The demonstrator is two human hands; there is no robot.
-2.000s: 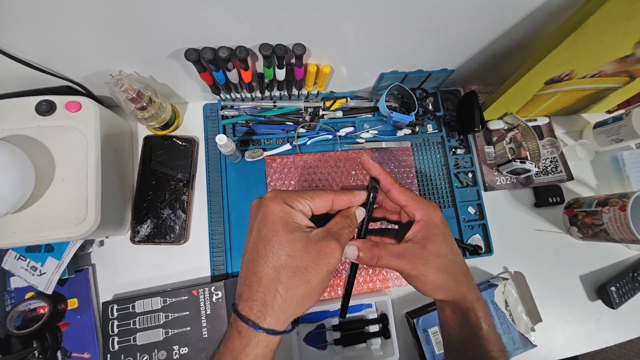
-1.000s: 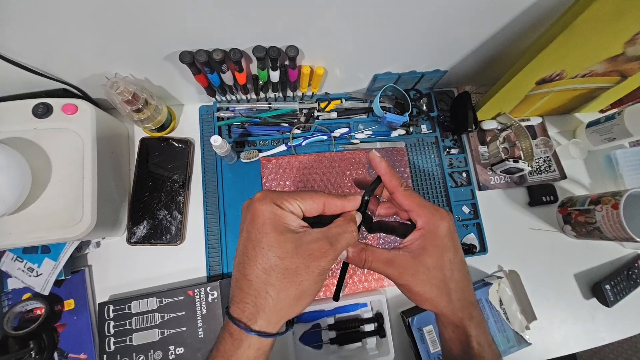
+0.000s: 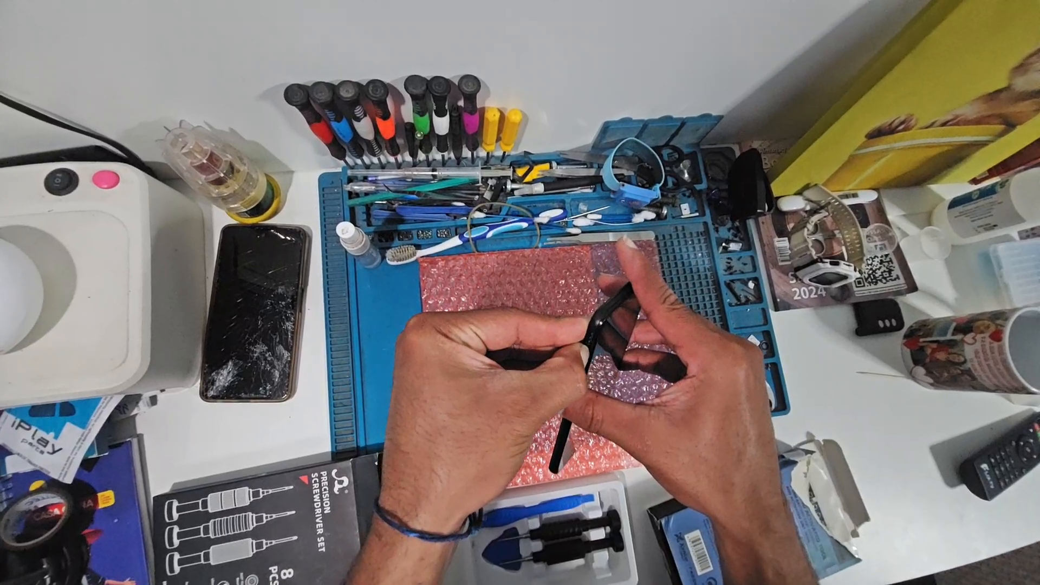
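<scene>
Both hands hold a thin black, glossy device, perhaps a phone, tilted nearly edge-on point(image 3: 561, 445) above a sheet of pink bubble wrap point(image 3: 504, 280). My left hand point(image 3: 487, 406) pinches its near edge between thumb and forefinger. My right hand point(image 3: 682, 390) grips its far side, thumb and fingers around it; the palms hide part of it. Under the bubble wrap lies a blue silicone repair mat point(image 3: 382, 325). Below the hands, a white tray point(image 3: 624, 520) holds a blue pry tool point(image 3: 540, 509), a blue pick point(image 3: 504, 550) and small black screwdrivers point(image 3: 573, 528).
A phone with a cracked screen point(image 3: 253, 313) lies left of the mat. Screwdrivers point(image 3: 378, 101) stand along its back, near a toothbrush point(image 3: 475, 236) and a small bottle point(image 3: 357, 244). A screwdriver set box point(image 3: 260, 520) is at front left; a mug point(image 3: 971, 349) and remote point(image 3: 1003, 459) are right.
The black device has turned in the hands from a straight, nearly edge-on line, so that more of its glossy face shows between the right thumb and fingers. Both hands still hold it.
</scene>
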